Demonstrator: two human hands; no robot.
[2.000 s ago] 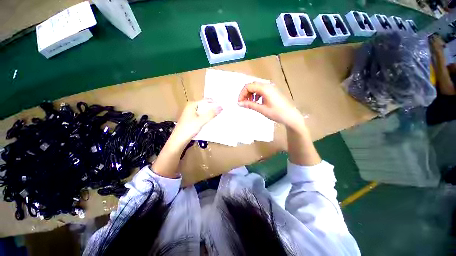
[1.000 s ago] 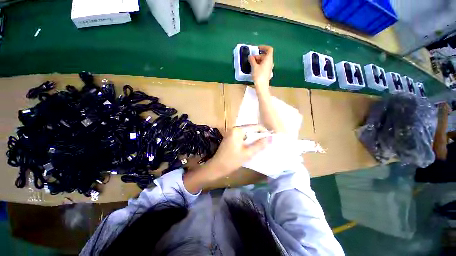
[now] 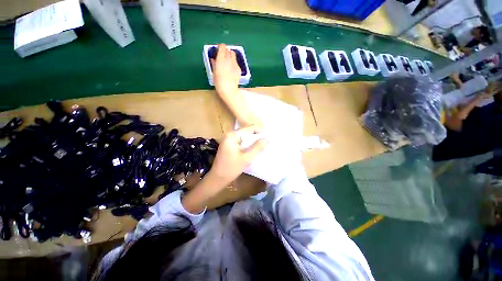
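Observation:
My right hand [image 3: 227, 68] reaches across to an open white box [image 3: 245, 77] on the green belt and rests over the black devices in it. Its fingertips are inside the box, and I cannot tell if they hold anything. My left hand [image 3: 235, 156] is over the flat white sheets [image 3: 283, 126] on the bench, with thumb and fingers close together. Something small and pale may be at its fingertips, too blurred to tell. A large heap of black USB cables [image 3: 82, 164] lies to the left of the hands.
Several open boxes with black devices [image 3: 301, 61] stand on the belt to the right. A closed white box [image 3: 47, 27] and two upright white panels [image 3: 163, 23] are at upper left. A grey plastic bag [image 3: 404, 110] is at the bench's right end. A blue crate [image 3: 347, 6] is behind. A person's arm [image 3: 465, 110] shows at right.
My right hand has gone from the white sheets to the box and stayed there. My left hand stays over the sheets. A second upright white panel is now fully in view.

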